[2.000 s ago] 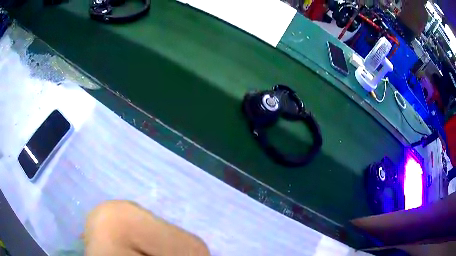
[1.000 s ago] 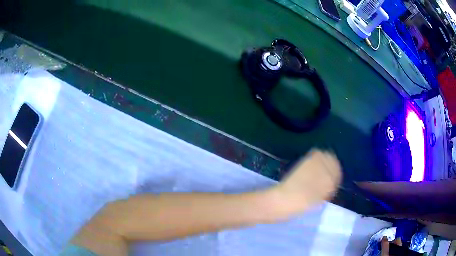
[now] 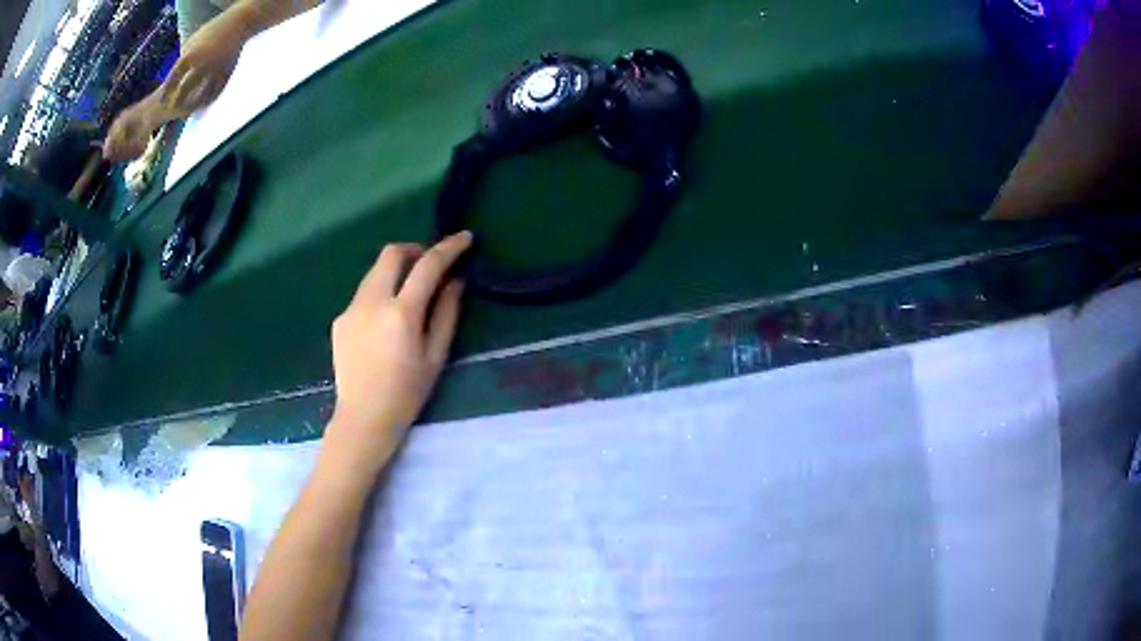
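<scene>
A black headphone set [image 3: 576,269] lies on the green belt in front of me, its band curving towards me and its two cups at the far side. The left cup [image 3: 546,90] shows a silvery ring and a bright white centre. The right cup [image 3: 648,107] is dark and glossy. My left hand [image 3: 394,328] reaches up from below, its fingertips on the left part of the band; the thumb side is partly unclear. My right hand is out of the picture.
More headphones [image 3: 207,223] lie on the green belt [image 3: 801,188] at left. Another person's hands [image 3: 188,82] are across it. A phone [image 3: 222,576] lies on the white foam sheet [image 3: 701,513]. A brown surface [image 3: 1076,138] and purple glow are upper right.
The view has swung left. My left hand, blurred and near the belt's edge a second ago, is now at the headband. The white fan has left the view.
</scene>
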